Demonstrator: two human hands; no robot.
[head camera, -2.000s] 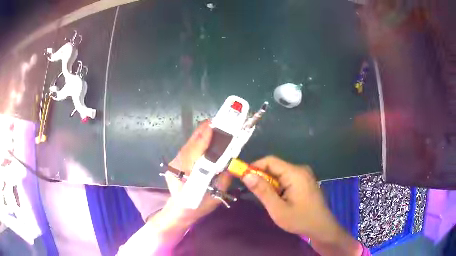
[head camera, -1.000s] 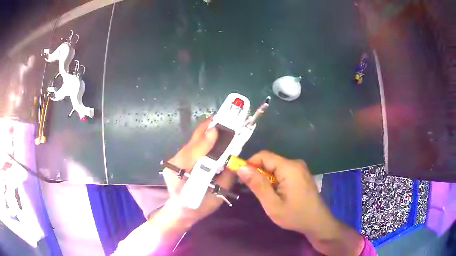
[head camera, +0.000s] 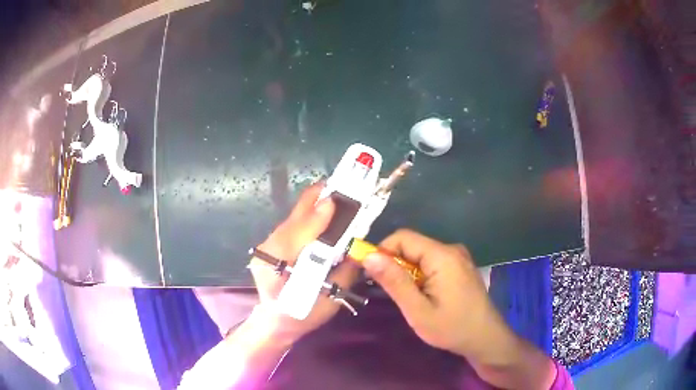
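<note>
A white toy motorbike body (head camera: 307, 276) with a red tail light (head camera: 365, 160), a dark seat patch and dark handlebars lies tilted over the front edge of the green bench. My left hand (head camera: 294, 236) holds it from beneath and its left side. My right hand (head camera: 427, 286) is closed on an orange-yellow tube (head camera: 362, 250), whose end meets the side of the body beside the seat patch. The contact point is partly hidden. A pale rod (head camera: 397, 175) sticks out near the tail.
A white glue bottle (head camera: 432, 137) lies on the green bench (head camera: 229, 114). Two white curved bodies (head camera: 109, 145) with wire hooks and thin gold rods (head camera: 62, 194) are at the left. A purple-yellow item (head camera: 545, 105) lies at the right. Blue bins (head camera: 526, 308) stand below the bench edge.
The view has shifted slightly, so the bench items sit a little differently. Both hands keep their hold, and the body and tube stay almost in place.
</note>
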